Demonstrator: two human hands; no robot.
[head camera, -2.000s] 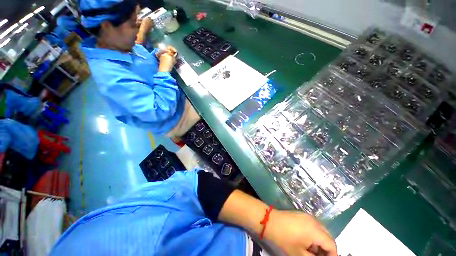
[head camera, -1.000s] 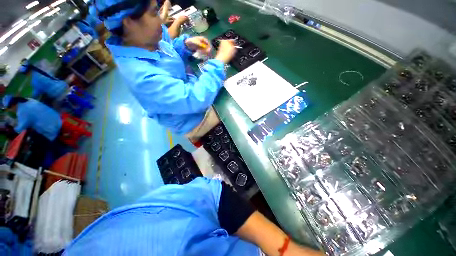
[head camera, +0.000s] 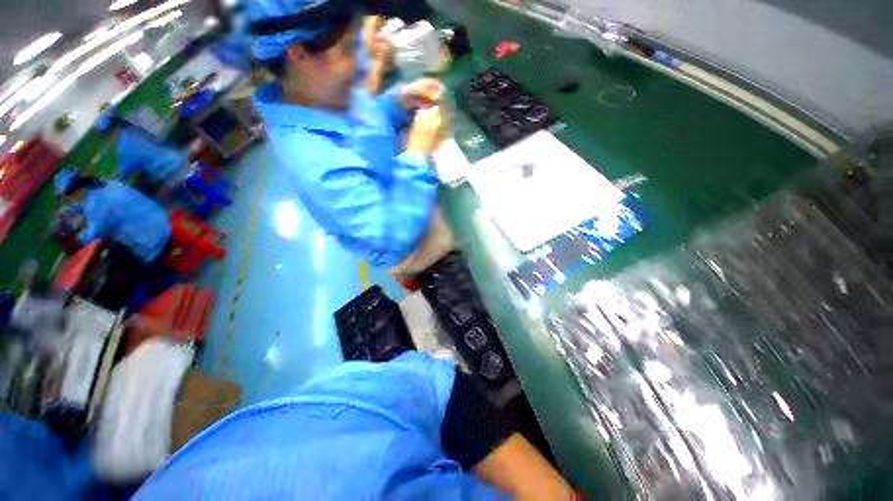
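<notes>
A large clear blister tray (head camera: 676, 391) lies on the green bench at the right, its pockets holding small shiny and dark parts, badly smeared by motion blur. It runs on into a darker, greyer tray area (head camera: 803, 254) towards the far right. My left forearm in a blue sleeve with a black cuff reaches in from the bottom, and the picture's bottom edge cuts it off at about the wrist. My left hand is out of the picture. My right hand is not in view either.
To the left a neighbour in blue (head camera: 352, 176) sits with both hands raised together. Before them lie a white sheet (head camera: 548, 191), a shiny blue strip (head camera: 602, 235) and a black tray (head camera: 507, 106). More black trays (head camera: 475, 328) are at the near bench edge. Other workers and red bins are beyond the aisle.
The view has swung left, so the scene has shifted right and down. My left hand and the near white sheet have left the picture. The neighbour's hands have come back together from the black tray.
</notes>
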